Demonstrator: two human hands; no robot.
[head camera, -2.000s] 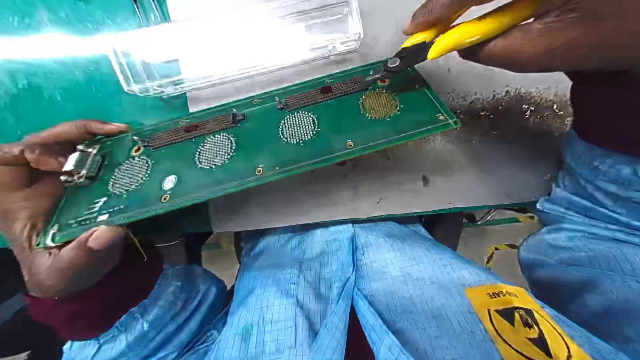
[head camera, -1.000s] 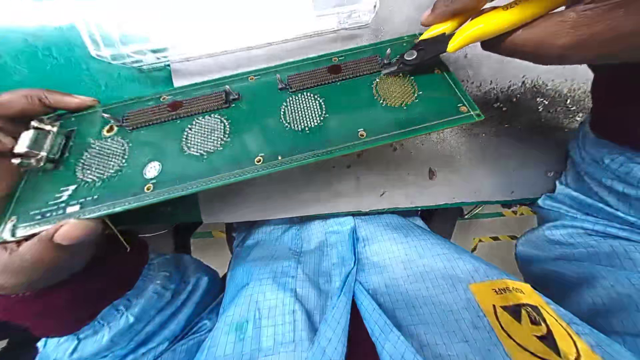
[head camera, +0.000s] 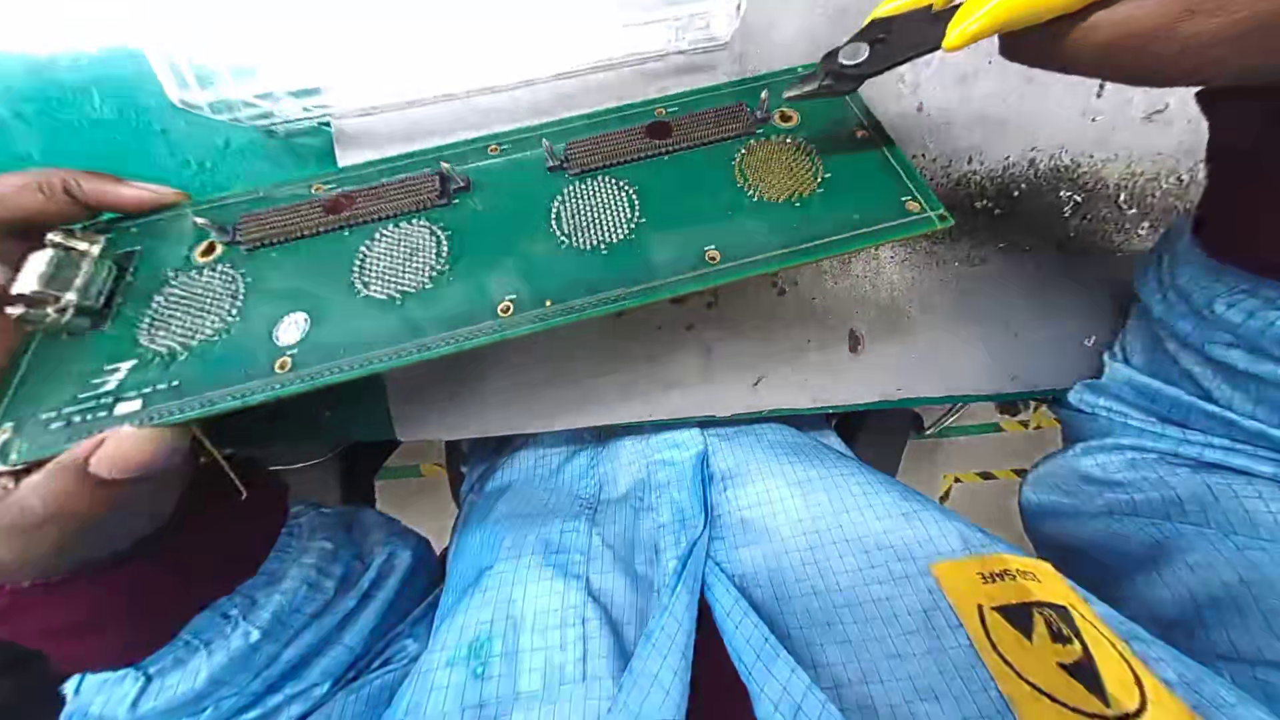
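A long green printed circuit board (head camera: 480, 260) is held tilted by my left hand (head camera: 110, 470), with fingers above and thumb below its left end. Beside those fingers sits a metal-shelled connector (head camera: 65, 280). Two long dark pin connectors (head camera: 655, 140) line the upper edge, and several round clusters of pins lie below them; the rightmost cluster (head camera: 779, 169) is gold, the others silvery. My right hand (head camera: 1140, 45), partly out of view, grips yellow-handled flush cutters (head camera: 880, 45). Their dark tips are over the board's upper right corner, near a ringed hole; contact cannot be told.
Behind the board lies a clear plastic tray (head camera: 640, 40), washed out by glare. Many small clipped bits (head camera: 1060, 190) are scattered on the grey sheet (head camera: 620, 385) at the right. The green mat (head camera: 90, 110) shows at upper left. Blue gridded clothing is below the table edge.
The cutters have moved from beside the gold pin cluster to the board's upper right corner. The left hand still holds the board.
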